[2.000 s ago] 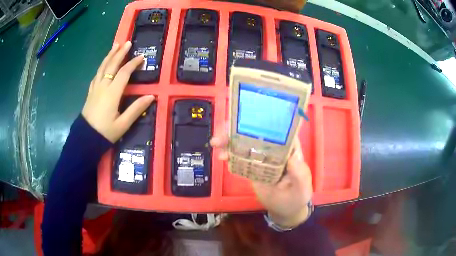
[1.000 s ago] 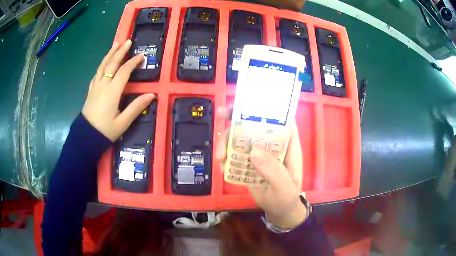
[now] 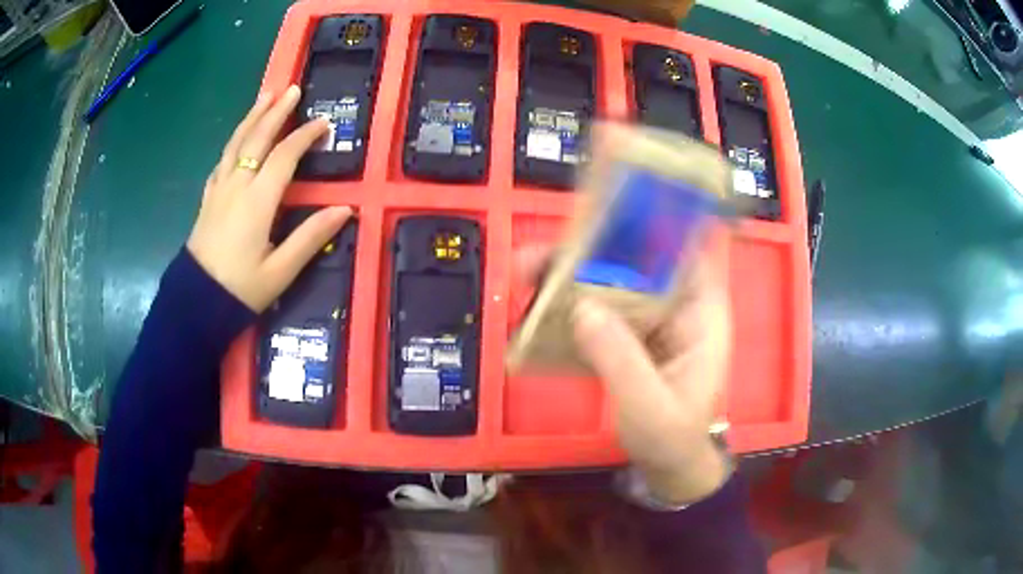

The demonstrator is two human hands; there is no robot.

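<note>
My right hand (image 3: pixel 662 381) holds a gold keypad phone (image 3: pixel 639 241) above the right part of the red phone tray (image 3: pixel 505 451). The phone is blurred and tilted, its screen lit blue, my thumb over its keypad area. My left hand (image 3: pixel 252 207) rests spread on the tray's left side, fingertips on an upper black phone back (image 3: pixel 340 101) and thumb over the lower-left one (image 3: pixel 297 359). Another phone back (image 3: pixel 435 325) lies face down in the lower row. Several more fill the upper row. Some lower-row pockets behind my right hand hold no visible phone.
A blue pen (image 3: pixel 137 67) lies at upper left beside a strip of clear tape (image 3: pixel 58 247) on the green bench (image 3: pixel 897 292). A thin black pen (image 3: pixel 816 219) lies at the tray's right edge. A brown box edge (image 3: pixel 639 9) shows at the far side.
The phone in my right hand has tilted and shifted right. Its screen went from light blue to bright white and now deeper blue. My left hand has barely moved.
</note>
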